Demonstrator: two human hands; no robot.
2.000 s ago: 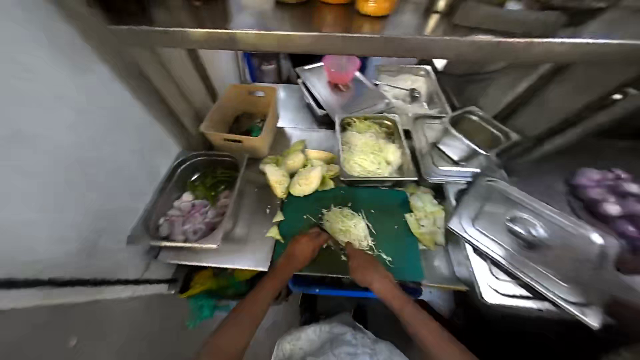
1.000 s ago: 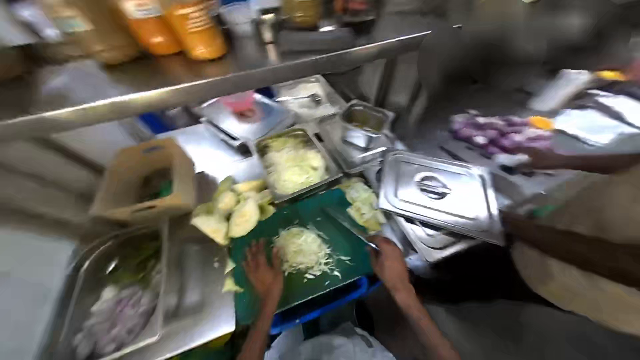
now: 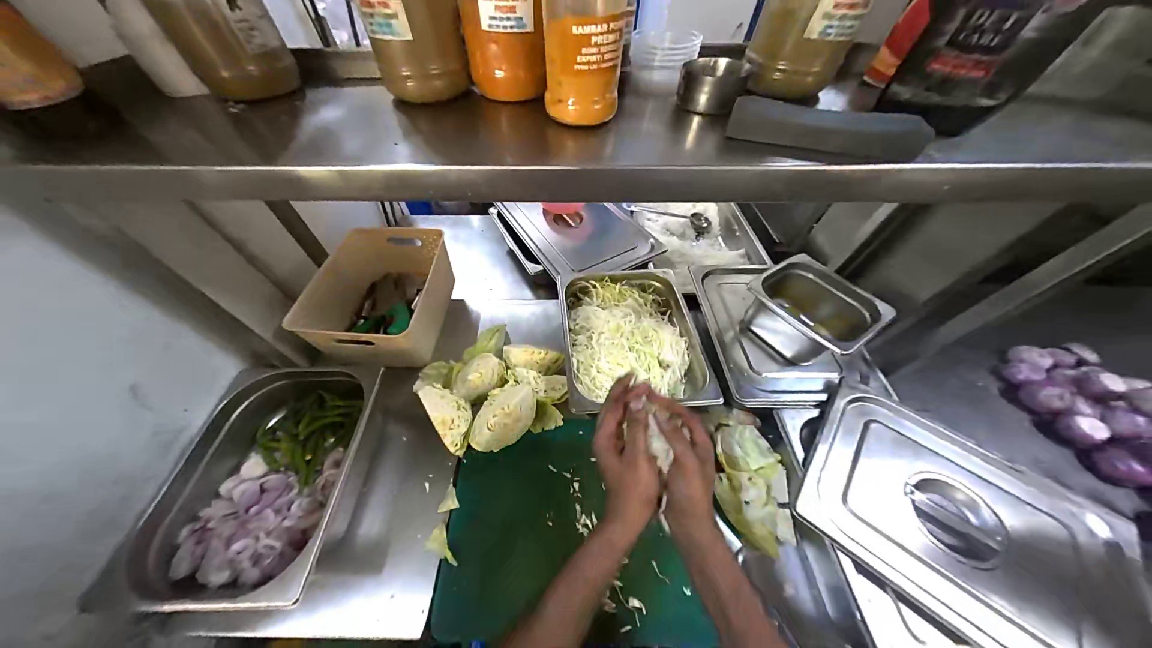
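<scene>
My left hand [image 3: 627,450] and my right hand [image 3: 686,459] are cupped together around shredded cabbage [image 3: 660,439], at the near edge of a steel pan [image 3: 707,393] of shredded cabbage [image 3: 627,340]. Below them lies a green cutting board [image 3: 513,549] with scattered shreds. Cut cabbage wedges [image 3: 504,416] sit at the board's far left corner. Loose cabbage leaves [image 3: 749,486] lie to the right of my hands. Part of a metal blade [image 3: 727,533] shows beside the right forearm; the rest of the knife is hidden.
A steel pan with cut onions [image 3: 243,531] and green chillies [image 3: 310,432] stands left, a beige plastic basket [image 3: 423,310] behind it. Steel lids [image 3: 954,517] and a small pan [image 3: 814,306] are at right, with purple onions [image 3: 1080,396] beyond. A steel shelf [image 3: 504,183] with bottles crosses above.
The shredded cabbage pile from the board is now largely between my hands, which have moved to the pan. My right hand has let go of the knife. The view has swung back left.
</scene>
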